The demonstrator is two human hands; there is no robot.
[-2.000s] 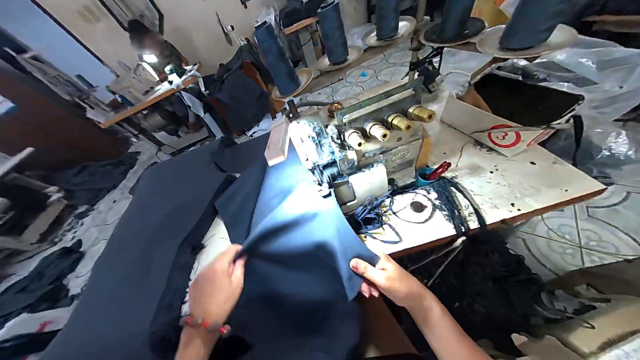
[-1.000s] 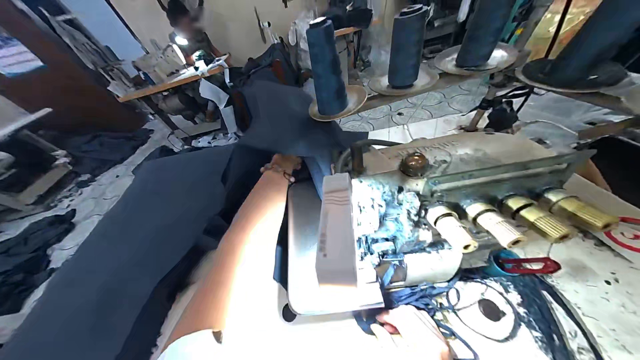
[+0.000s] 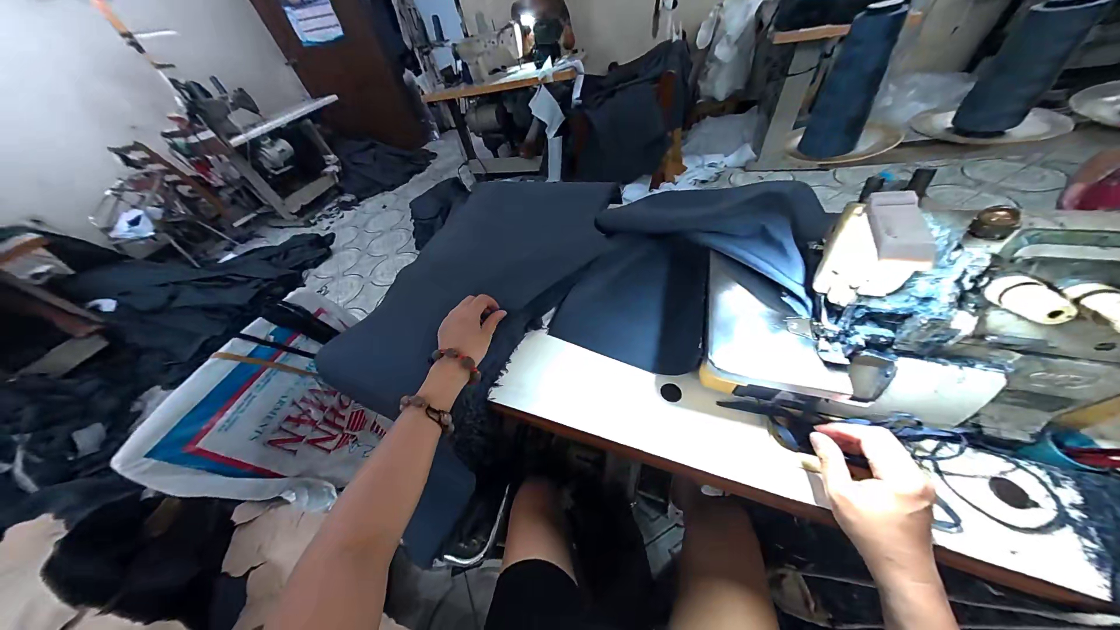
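My left hand point(image 3: 470, 330), with two bracelets at its wrist, rests on dark fabric panels point(image 3: 507, 236) stacked left of the machine table; its fingers are bent at the top layer's edge. My right hand point(image 3: 878, 477) is at the table's front edge, with its fingers curled at the handles of small dark scissors point(image 3: 770, 409), whose blades point left. An overlock sewing machine point(image 3: 927, 297) stands on the right of the white table point(image 3: 595, 385). One dark blue fabric piece point(image 3: 752, 214) lies folded behind the metal plate and reaches the presser foot area.
Blue thread cones point(image 3: 853, 83) stand behind the machine. Loose blue thread point(image 3: 949, 451) lies by my right hand. A printed sack point(image 3: 262, 420) and heaps of dark cloth point(image 3: 201, 289) lie at left. At the back a person point(image 3: 549, 31) sits at another sewing machine point(image 3: 494, 52).
The view has swung left. My left hand has gone from behind the machine's plate to the fabric stack. My right hand, earlier at the loose thread, is now at the scissors.
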